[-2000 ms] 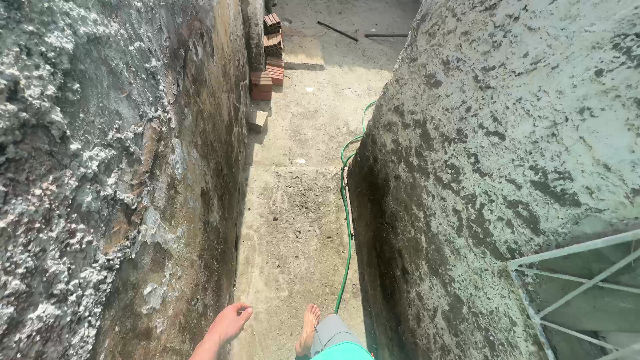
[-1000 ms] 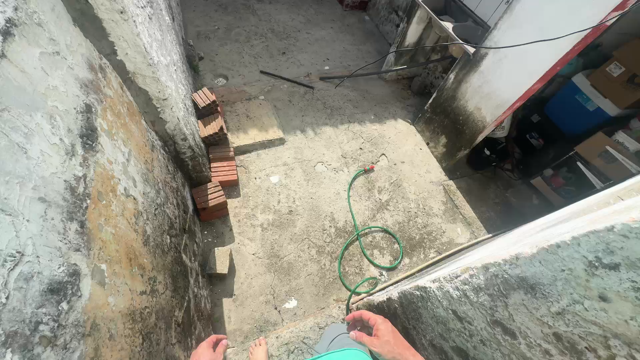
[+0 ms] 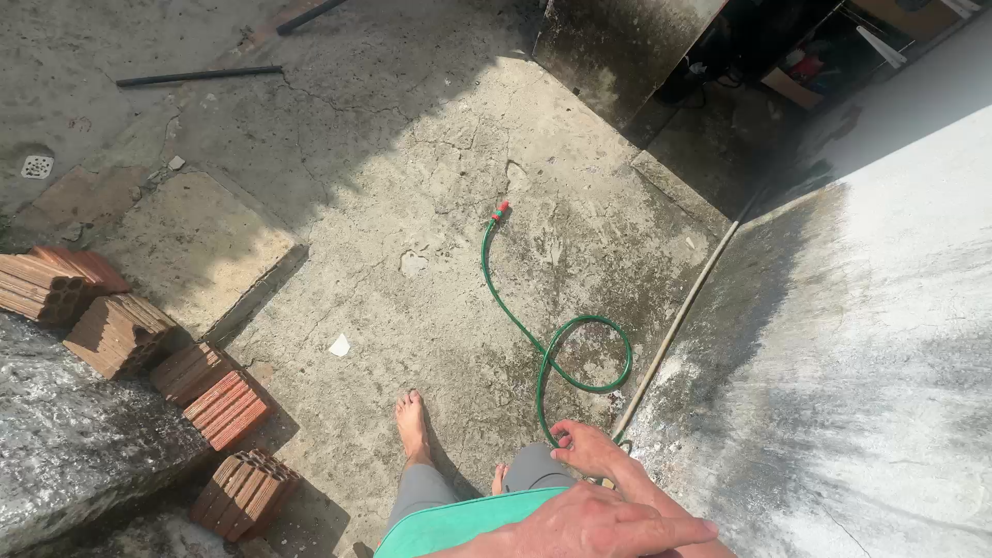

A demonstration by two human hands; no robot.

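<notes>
My right hand (image 3: pixel 587 449) reaches in from the lower right, fingers bent and parted with nothing seen in them. Its fingertips overlap the green garden hose (image 3: pixel 547 387) in the view; contact cannot be made out. Across my right forearm in the view lies my left hand (image 3: pixel 604 523), back up, one finger stretched rightward. No object shows in it, though its palm side is hidden. The hose makes one loop on the concrete floor (image 3: pixel 372 287) and ends in a red and green fitting (image 3: pixel 500 211).
Hollow clay bricks (image 3: pixel 226 411) stand along the rough left wall (image 3: pixel 70 434). A raised concrete slab (image 3: pixel 209 248) lies beyond them. A thin pipe (image 3: pixel 678 318) follows the foot of the right wall (image 3: pixel 876 341). Dark bars (image 3: pixel 199 76) lie farther off.
My left hand has moved from the lower left to across my right forearm. The view has shifted forward from the narrow passage to the wider floor.
</notes>
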